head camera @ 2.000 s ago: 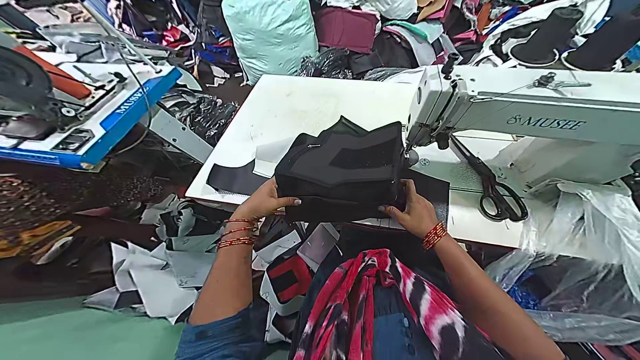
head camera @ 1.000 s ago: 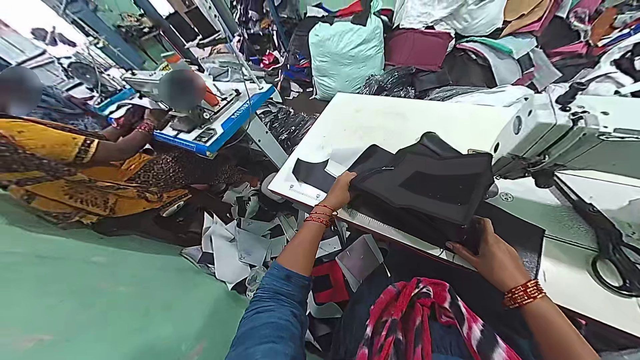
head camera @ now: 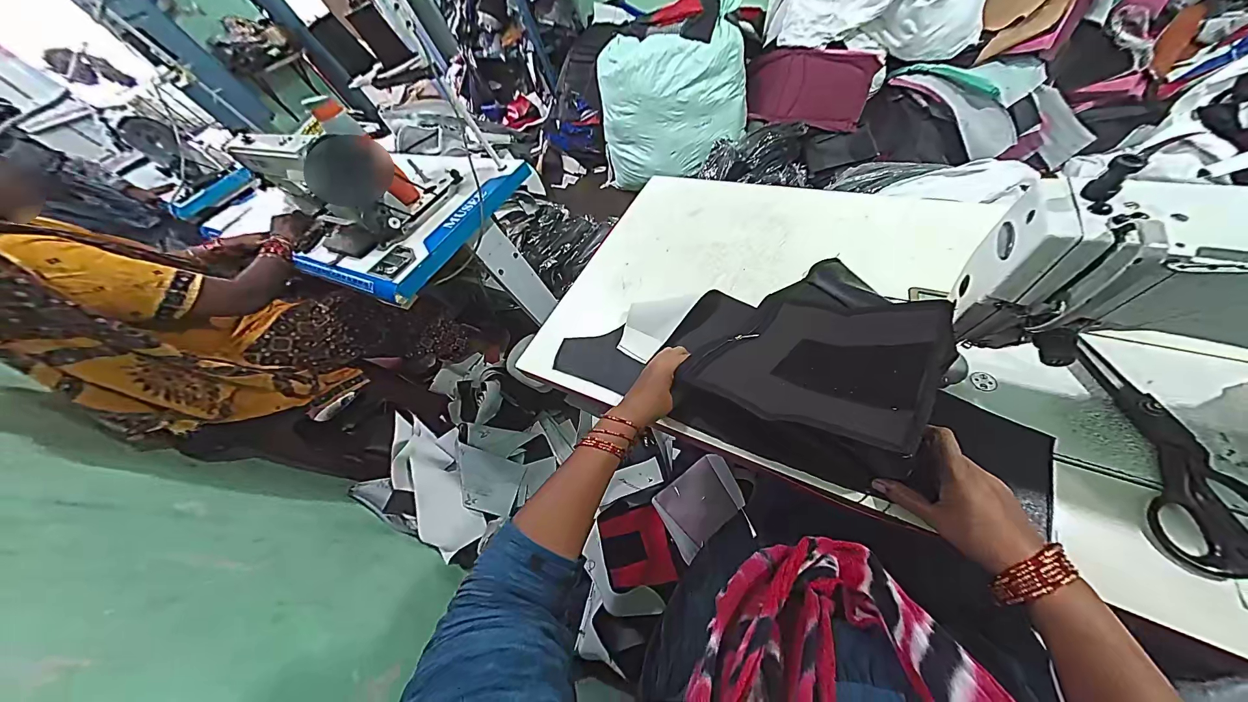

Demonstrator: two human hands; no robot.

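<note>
A black fabric piece with a short zipper, seemingly a partly sewn bag, lies at the front edge of the white sewing table. My left hand grips its left corner, and my right hand grips its lower right corner, some fingers hidden beneath. The head of an industrial sewing machine stands just beyond its right end. Flat dark fabric pieces lie partly under it on the right. A white piece is on the table at its left.
Large black scissors lie at the right of the table. Fabric scraps fill the floor at front left. A co-worker in yellow clothing sits at another sewing machine on the left. A pale green sack and fabric heaps are behind.
The view has swung left, bringing the co-worker into sight. Both hands keep hold of the black piece, which looks more spread out than two seconds ago.
</note>
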